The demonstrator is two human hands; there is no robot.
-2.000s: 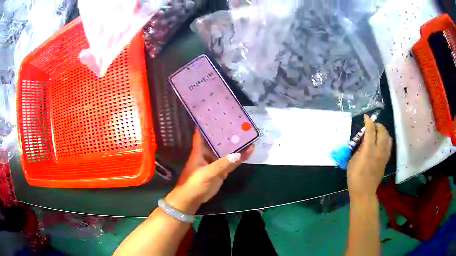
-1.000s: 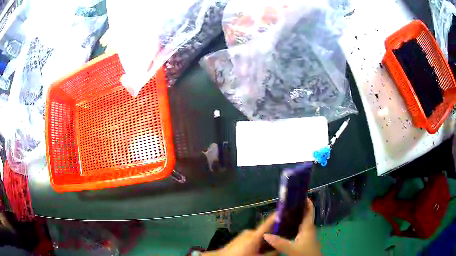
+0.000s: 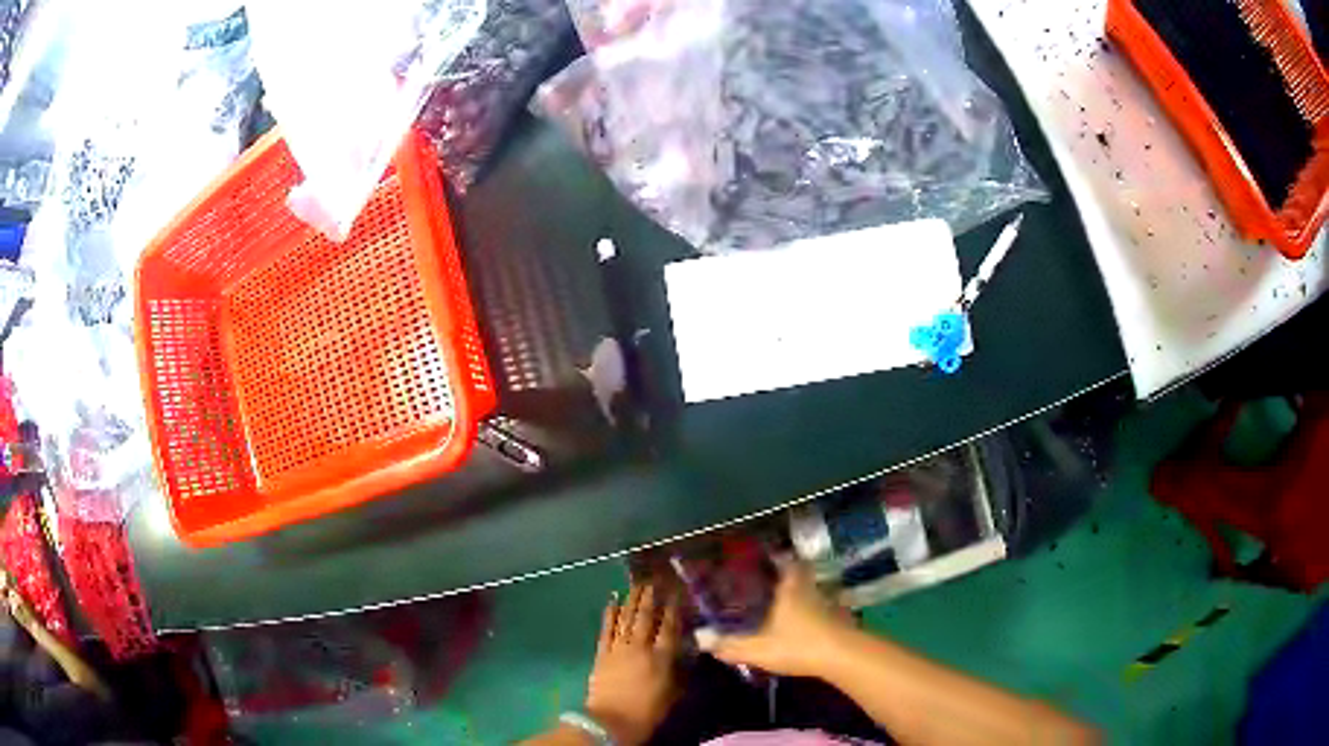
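My right hand is below the table's front edge, closed around the smartphone, which is blurred and dark with a purple edge. My left hand is just left of it, fingers extended and apart, with nothing seen in it. On the dark green table lies a white label slip. A pen with a blue bear-shaped charm lies at the slip's right end. A clear bag of grey parts lies behind the slip.
An orange perforated basket stands at left, with a plastic bag hanging into it. A black marker with a white end lies between basket and slip. A basket of black parts is at upper right. An open drawer or box shows under the table edge.
The phone has moved down and left, below the table edge, in my right hand. My left hand is now apart from it. An open drawer or box has come into view.
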